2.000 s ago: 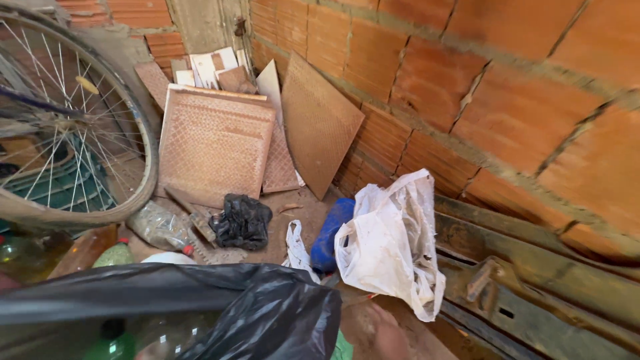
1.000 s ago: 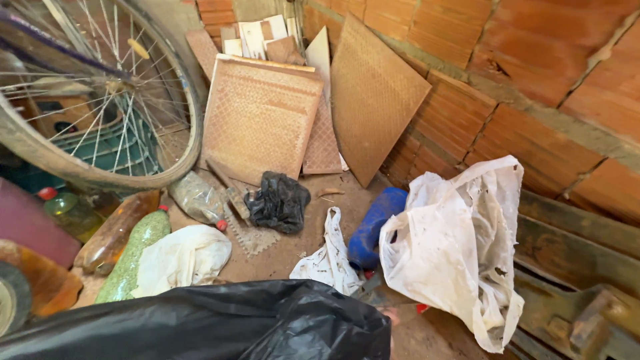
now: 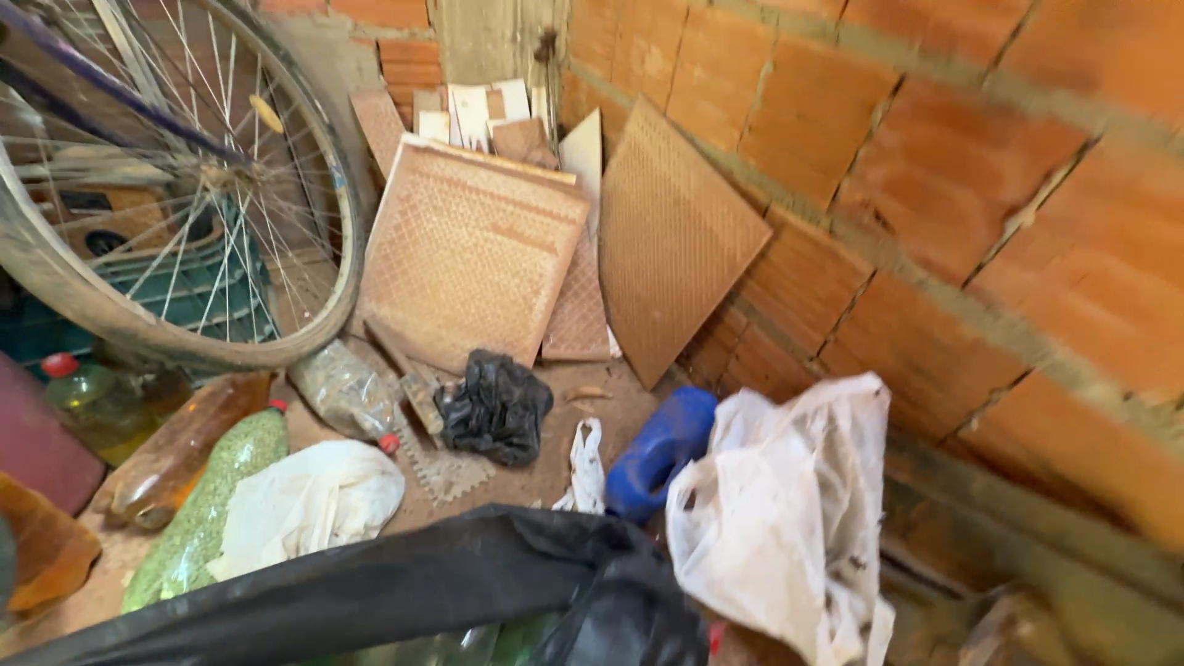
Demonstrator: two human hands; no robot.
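Neither of my hands can be made out now. A black plastic bag (image 3: 444, 573) stretches across the bottom of the view, its rim raised and bunched near the centre; whatever holds it is hidden. Green clear plastic shows beneath the rim. Just beyond the bag lie a white plastic bundle (image 3: 310, 499), a clear bottle of green material (image 3: 217, 499) and a small white bag (image 3: 585, 472). A blue plastic container (image 3: 659, 453) touches or nearly touches a crumpled white plastic bag (image 3: 786, 509). A crumpled black bag (image 3: 499, 407) lies beside a notched trowel (image 3: 444, 467).
A bicycle wheel (image 3: 347, 213) stands at the left before a green crate (image 3: 176, 287). Tiles (image 3: 476, 250) lean in the corner by a brick wall (image 3: 943, 166). Left of centre lie a brown bottle (image 3: 185, 449), a green-tinted bottle (image 3: 97, 402) and a clear bottle (image 3: 347, 388).
The black bag's rim sits lower in view than two seconds ago, uncovering the white bundle and bottles at the left. Skin visible near the bag's right end earlier is no longer discernible.
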